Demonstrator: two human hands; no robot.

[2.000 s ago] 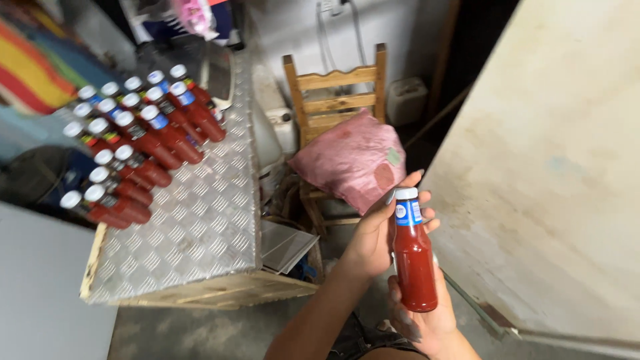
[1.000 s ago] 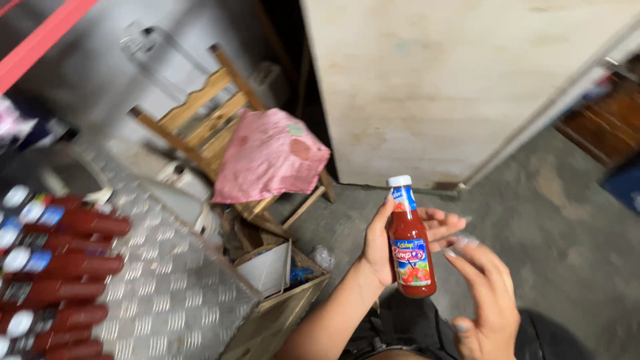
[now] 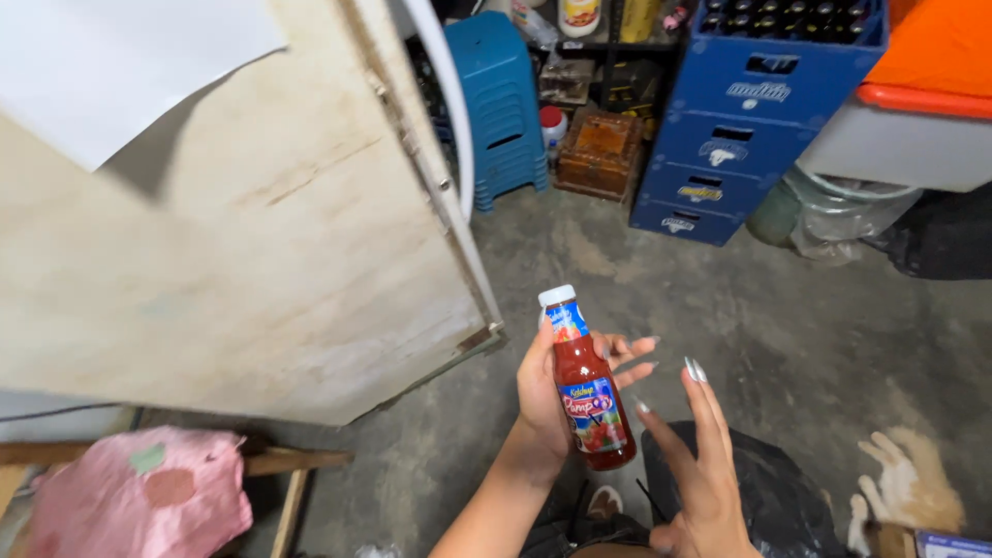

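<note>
A glass ketchup bottle [image 3: 593, 387] with a white cap and a blue and red label is held upright, slightly tilted, in my left hand [image 3: 546, 387]. The thumb lies along the bottle's neck and the other fingers come out from behind it on the right. Just right of the bottle, not touching it, my right hand [image 3: 701, 465] is raised with its fingers spread and nothing in it.
Stacked blue crates [image 3: 717, 147] with bottles on top, blue stacked stools [image 3: 500, 116] and a wooden box [image 3: 601, 155] stand ahead. A pale panel [image 3: 271, 232] fills the left. A wooden chair with a pink cushion [image 3: 147, 488] is lower left; a cat [image 3: 911, 480] lies lower right.
The view has swung right, away from the metal-topped table with several bottles. Both hands were at the bottle two seconds ago; my right hand has since come off it. The label now faces me.
</note>
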